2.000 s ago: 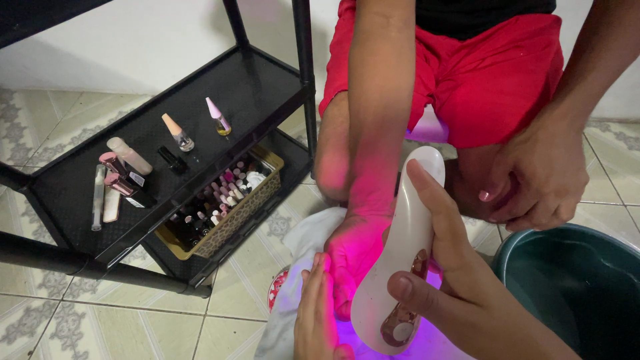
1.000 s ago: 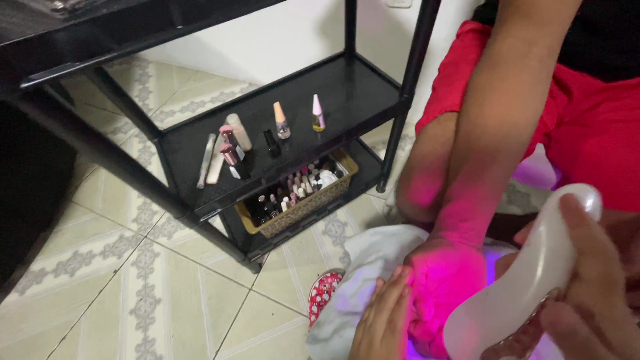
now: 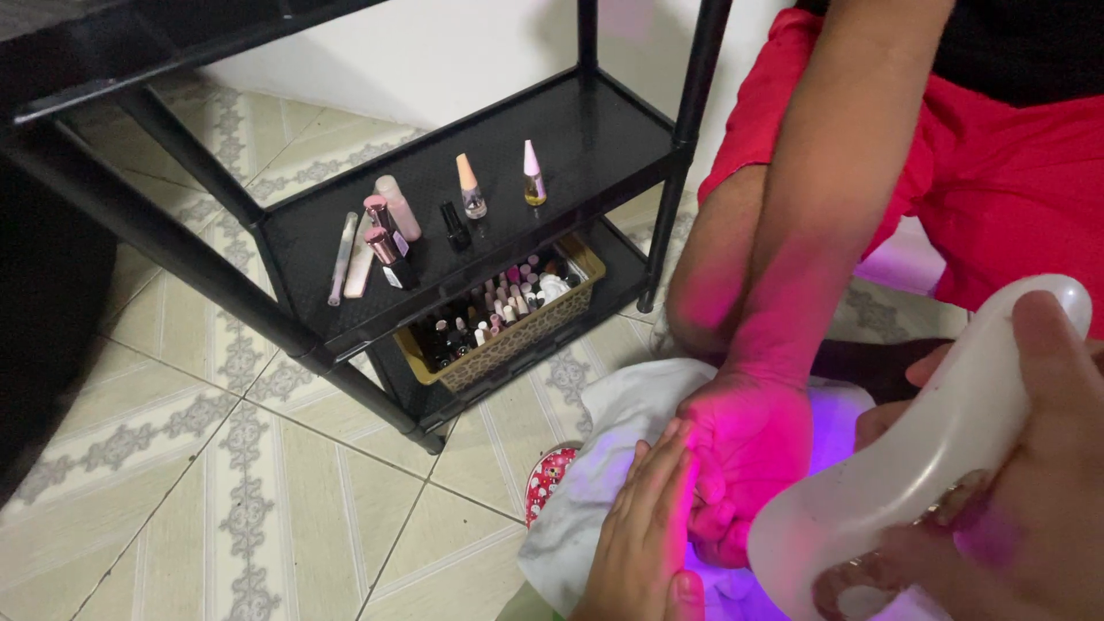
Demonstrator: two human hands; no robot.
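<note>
My right hand [image 3: 992, 483] grips a white handheld UV nail lamp [image 3: 931, 431] at the lower right, throwing pink and violet light. Under that glow is another person's hand [image 3: 746, 431], palm up with curled fingers, over a pale cloth [image 3: 604, 466]. My left hand [image 3: 642, 526] lies alongside those fingers with its own fingers extended; whether it grips them cannot be told. Nail polish bottles with an orange cap [image 3: 472, 188] and a lilac cap [image 3: 534, 177] stand on the black shelf to the left.
The black plastic shelf unit [image 3: 604, 112] stands at left. More bottles and a nail file [image 3: 360, 263] are on it; a leopard-patterned basket [image 3: 517, 341] of polishes sits below. The person's red shorts [image 3: 992, 164] are at right, a red patterned shoe [image 3: 548, 483] beside the cloth.
The view has swung left, showing more of the shelf unit. The green basin seen at the right two seconds ago is out of view. The lamp stays in my right hand.
</note>
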